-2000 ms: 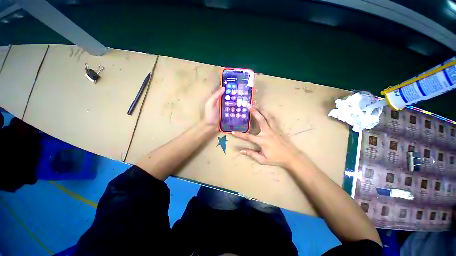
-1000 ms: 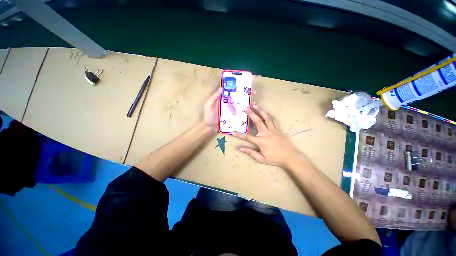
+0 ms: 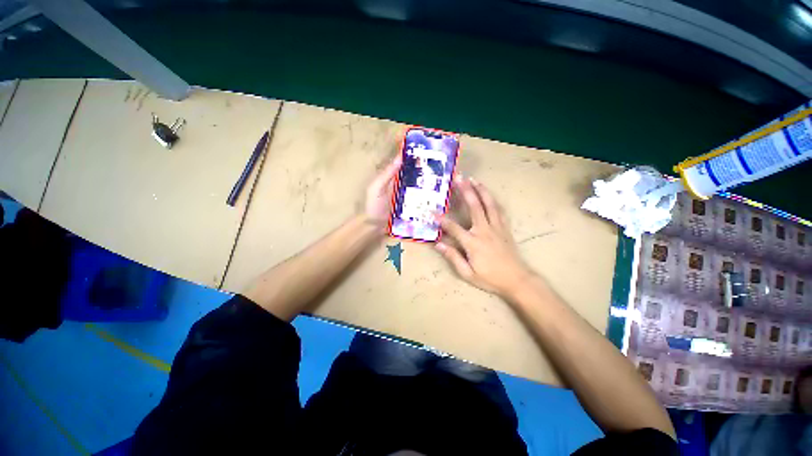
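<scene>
A smartphone [image 3: 424, 185] with a lit screen and a red edge is held just over the tan bench, tilted slightly to the right. My left hand [image 3: 381, 194] is bare and grips the phone's left side, with its fingers partly hidden behind it. My right hand [image 3: 485, 239] is bare, with fingers spread at the phone's lower right edge; it holds nothing, and a fingertip is close to or on the screen.
Tan bench [image 3: 329, 196] with a dark star-shaped mark [image 3: 393, 257], dark pen [image 3: 247, 168] and binder clip [image 3: 165, 133]. Crumpled tissue [image 3: 634, 199] touches the caulking gun's tip [image 3: 757, 157] at right, beside a patterned mat [image 3: 712, 312]. Dark green conveyor [image 3: 294, 62] lies beyond.
The phone has tilted to the right and its screen shows a different picture. My right hand has shifted slightly, with its fingers pointing more upward. My left hand still holds the phone.
</scene>
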